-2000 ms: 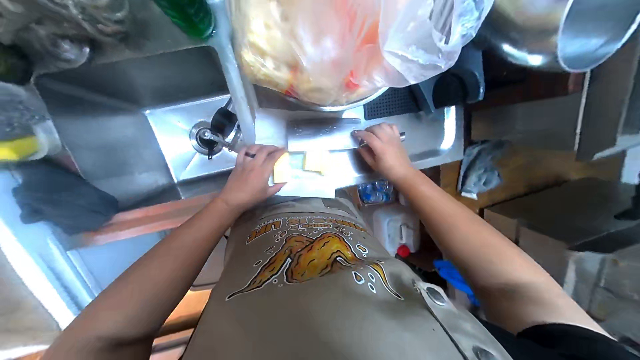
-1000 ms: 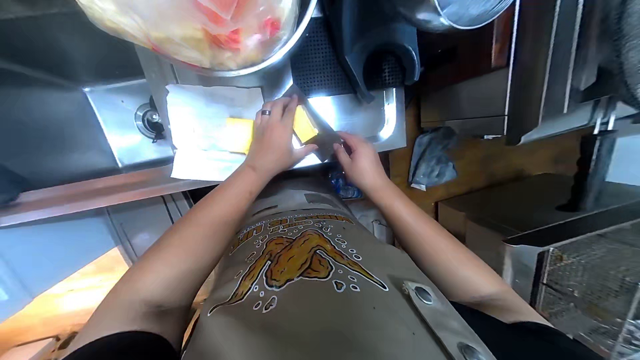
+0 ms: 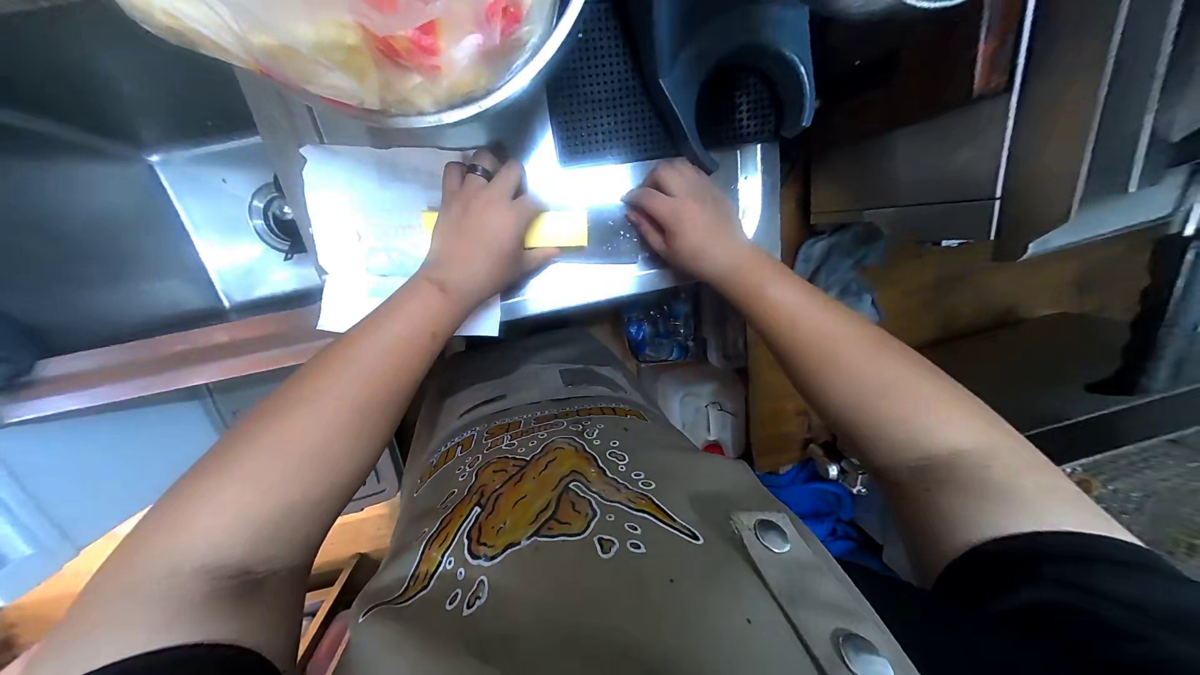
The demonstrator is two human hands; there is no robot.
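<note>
A yellow rectangular block [image 3: 560,230] lies on the metal surface, partly on a white paper sheet [image 3: 361,230]. My left hand [image 3: 483,220] covers its middle, with fingers spread over it and the thumb along its near side. To the right, a flat grey blade [image 3: 614,242] with small wet specks meets the block's right end. My right hand [image 3: 680,220] has its fingers curled at the blade's right end; its handle is hidden. Glare washes out the surface above both hands.
Beyond my left hand stands a metal bowl [image 3: 450,114] with a plastic bag of pale and red food. A black perforated mat [image 3: 605,94] and a dark plastic part [image 3: 731,28] are at the back. A steel sink [image 3: 239,225] lies left, a grey cloth [image 3: 844,262] right.
The blade crossed the yellow block at a slant one second ago; now it lies right of it. My right hand has moved away from my left hand. The view has shifted.
</note>
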